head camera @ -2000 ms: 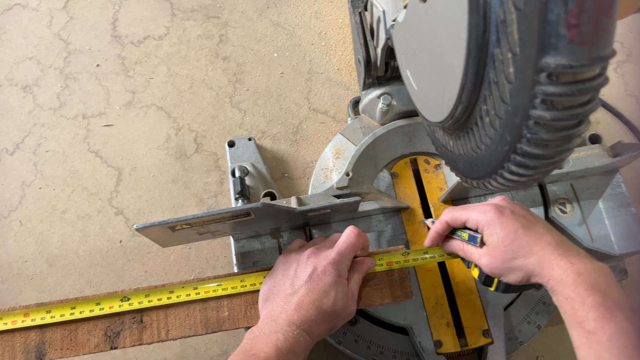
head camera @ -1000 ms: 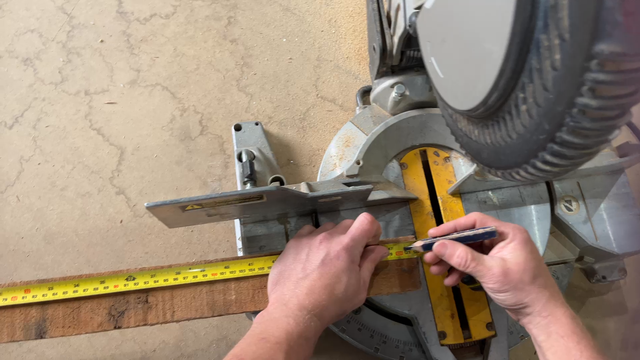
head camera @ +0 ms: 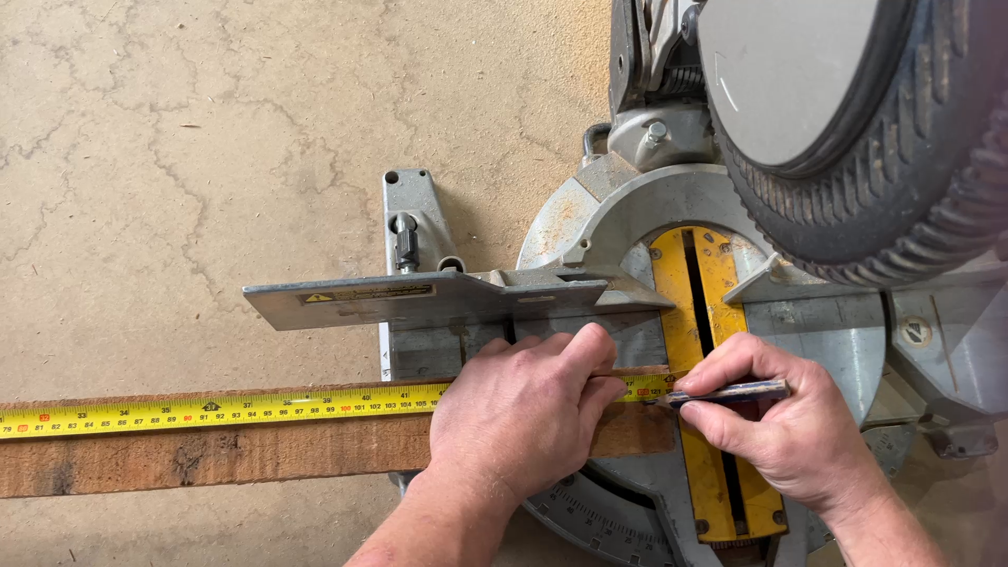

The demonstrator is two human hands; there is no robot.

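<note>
My left hand presses a yellow tape measure blade down onto a rough wooden board, its thumb and bent forefinger on the blade near the board's right end. Between the thumb and fingers of my right hand is a dark blue carpenter's pencil. The pencil's tip is at the tape, close to the end of the board. That end lies on the miter saw's table, by the yellow kerf plate. The tape's case is not visible; my right hand covers that area.
The saw's metal fence stands behind the board. Its raised head, with a ribbed black guard, hangs over the upper right. A base foot sticks out at the left. Sawdust lies on the concrete floor, and the board extends out of view leftward.
Two seconds ago my right hand was pinching near the tape's right part, with the case beneath it. The pencil has since been turned, and its tip is now down at the tape. My left hand stays in place.
</note>
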